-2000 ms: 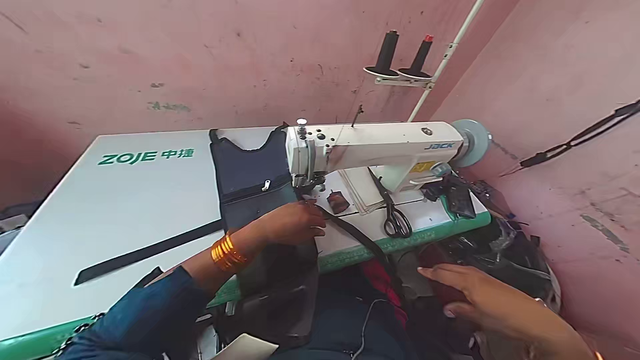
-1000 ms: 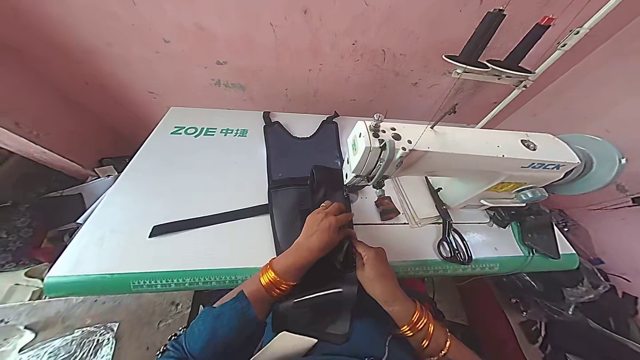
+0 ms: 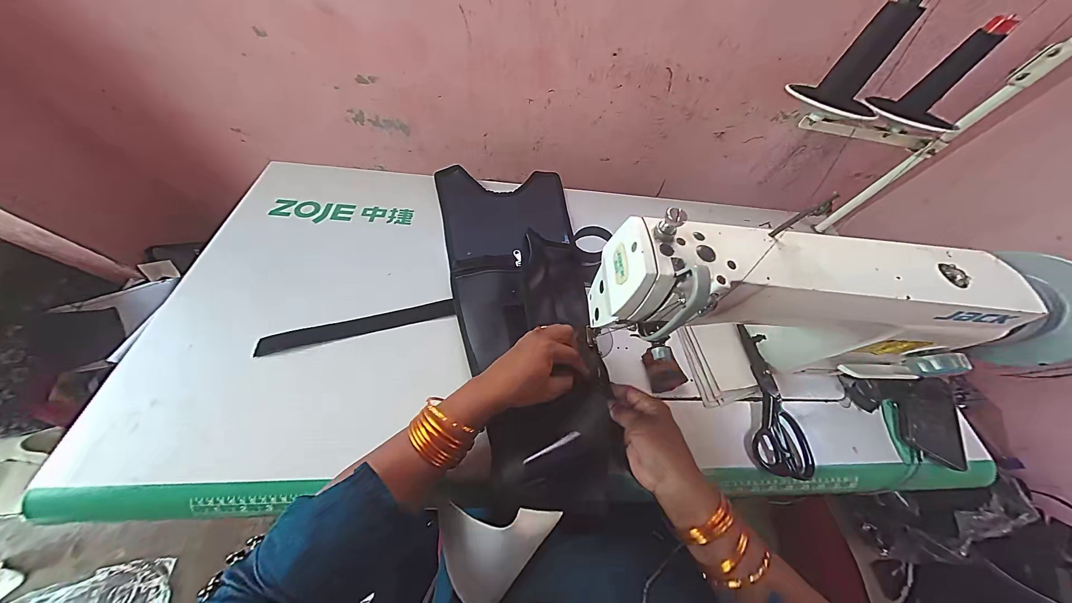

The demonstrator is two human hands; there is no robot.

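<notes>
Black and dark navy fabric panels [image 3: 502, 222], with a zipper across them, run from the back of the white sewing table down over its front edge. My left hand [image 3: 540, 364] presses the dark fabric just left of the needle area, fingers curled on it. My right hand [image 3: 649, 431] pinches the fabric's right edge, nearer the table front. The head of a white Jack sewing machine [image 3: 641, 268] stands beside the fabric's right edge; the needle and presser foot are mostly hidden. A black strap [image 3: 356, 327] extends left from the panels.
Black-handled scissors [image 3: 780, 435] lie right of my right hand, near folded pale material [image 3: 712, 364]. A small brown piece [image 3: 663, 373] is by the machine head. Thread cones [image 3: 871, 59] stand at upper right. Dark items [image 3: 930, 419] lie on the table's right end.
My right hand, apart from the fabric two seconds ago, has come to its right edge and holds it. Dark material is now folded over beside the machine head. The view has shifted.
</notes>
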